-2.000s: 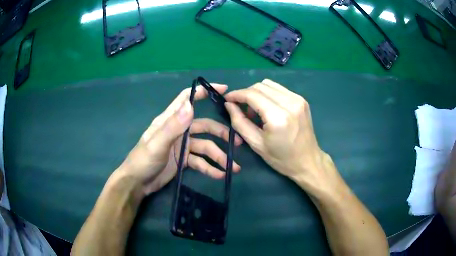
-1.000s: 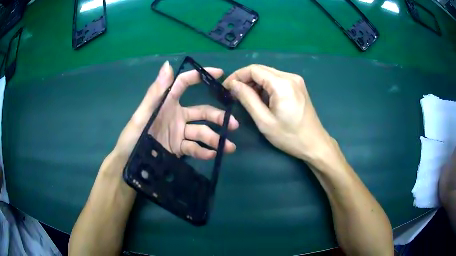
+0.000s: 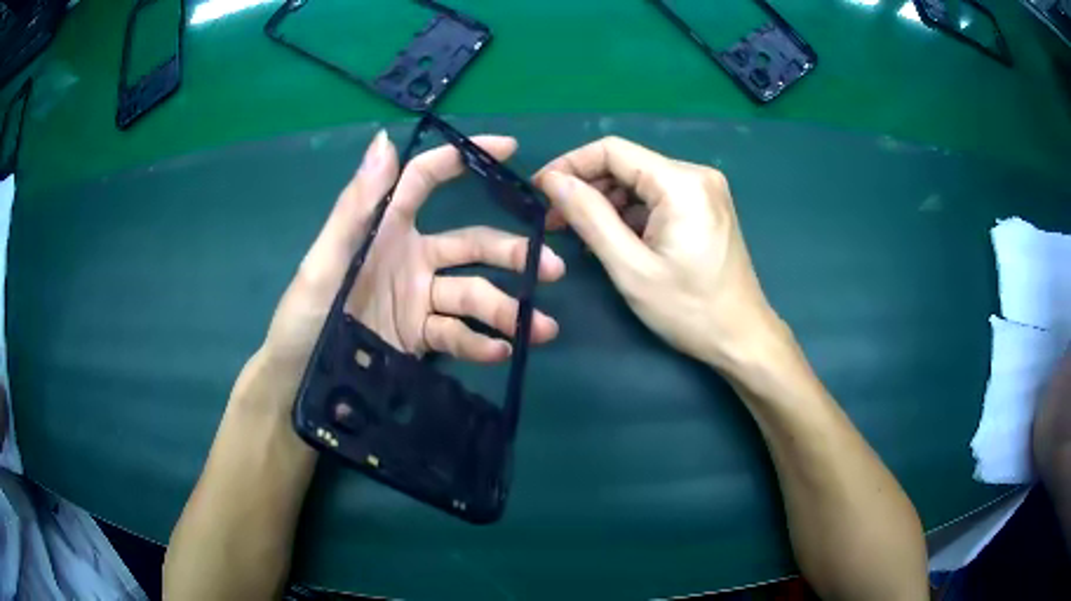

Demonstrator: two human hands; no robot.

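A black phone middle frame [image 3: 405, 429] is held tilted above the dark green mat, its solid end plate toward me and its narrow end away. My left hand [image 3: 405, 270] holds it from behind and along the left rail, with fingers showing through the open window and past the right rail. My right hand [image 3: 658, 241] is at the upper right corner, thumb and forefinger pinched close together beside it. Whether they touch the frame or hold a small part is too small to tell.
Several black frames lie spaced on the shiny green strip [image 3: 564, 71] beyond the dark green mat [image 3: 728, 493]. Folded white sheets [image 3: 1034, 352] are at the right edge, with part of another person's arm beside them. Patterned fabric shows at the lower left.
The held frame has turned, its solid end swinging left and its face opening toward me. My left thumb has moved up and left. The frames on the strip have shifted left in view.
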